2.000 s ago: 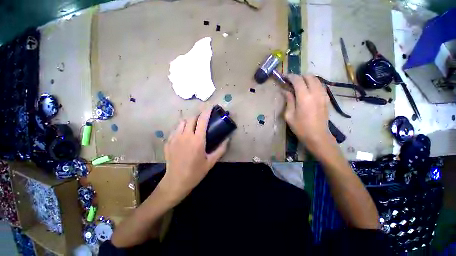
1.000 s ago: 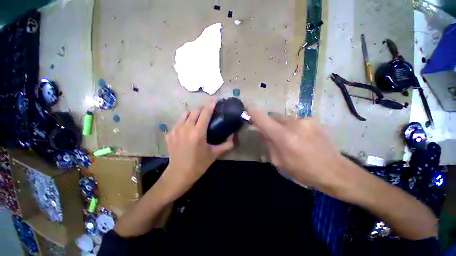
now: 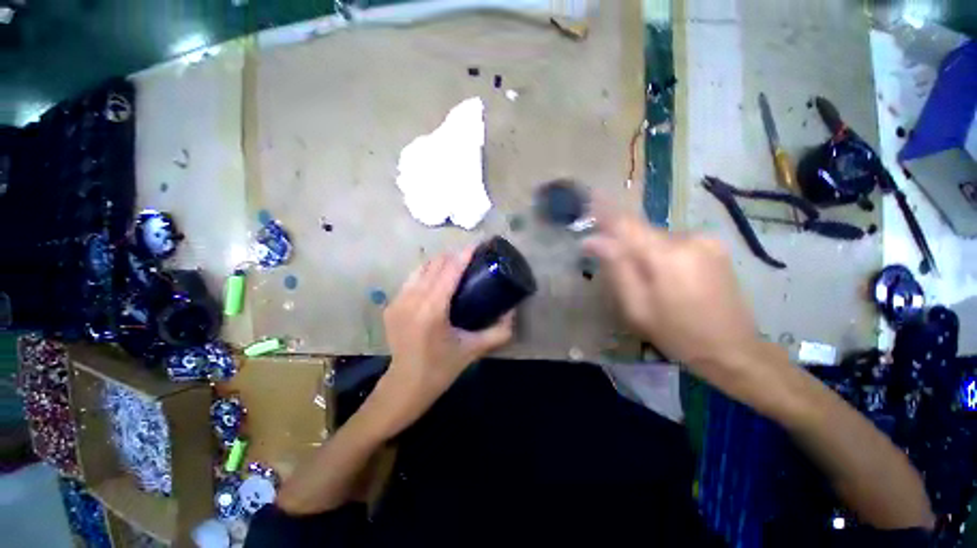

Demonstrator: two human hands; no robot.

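Note:
My left hand point(image 3: 436, 318) is closed around a black cylindrical housing point(image 3: 494, 285), held tilted just above the front edge of the cardboard-covered bench. My right hand point(image 3: 673, 280) is to its right, blurred, and holds the mallet. The mallet's dark round head point(image 3: 561, 201) is blurred and stands a little above and to the right of the housing, apart from it. Most of the mallet's handle is hidden by my fingers. An irregular white piece point(image 3: 446, 169) lies flat beyond the housing.
Open cutters point(image 3: 743, 219), a thin tool with a yellowish handle point(image 3: 779, 150) and a black round unit point(image 3: 839, 169) lie at right. Green cells point(image 3: 235, 292) lie at left. Cardboard parts bins point(image 3: 143, 434) stand at lower left, a blue-sided box point(image 3: 947, 134) at far right.
The mallet went from right of the housing onto its top, then lifted off to the upper right with my right hand. My left hand keeps hold of the housing. The view has shifted.

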